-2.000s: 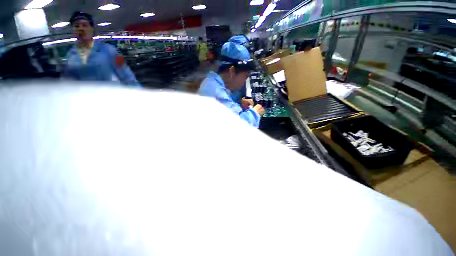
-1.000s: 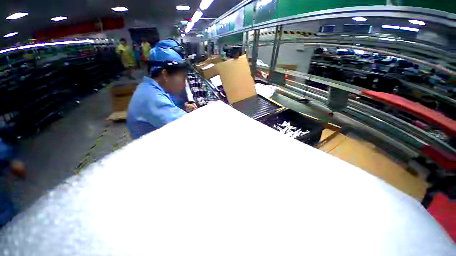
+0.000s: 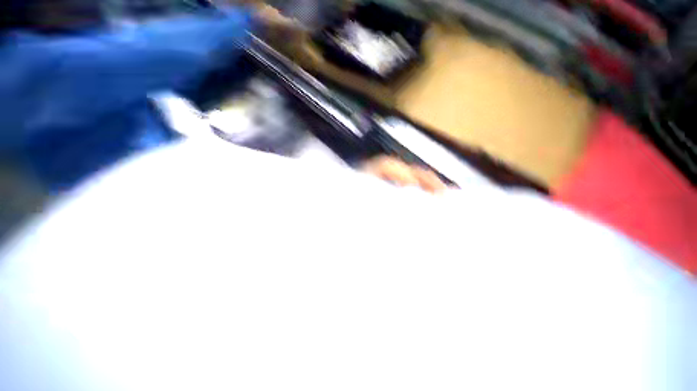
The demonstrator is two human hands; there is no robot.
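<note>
A large, overexposed white surface [image 3: 344,290], perhaps a sheet, fills the lower and middle view and hides most of the work area. Blurred bare fingers [image 3: 405,174] show just above its far edge, beside the metal rail. I cannot tell which hand they belong to, or whether they hold anything. No other hand is clear; the rest may be hidden behind the white surface.
A dark tray [image 3: 371,38] with white parts is at the top centre. Brown cardboard [image 3: 497,99] lies right of it, then a red surface [image 3: 634,191]. A silver rail [image 3: 306,84] runs diagonally. Blue cloth [image 3: 84,84], perhaps a person's smock, is at upper left.
The view has swung down and blurred. The tray and cardboard sit higher in the picture, the red surface shows larger, and blurred fingers now appear. The standing cardboard flap is out of view.
</note>
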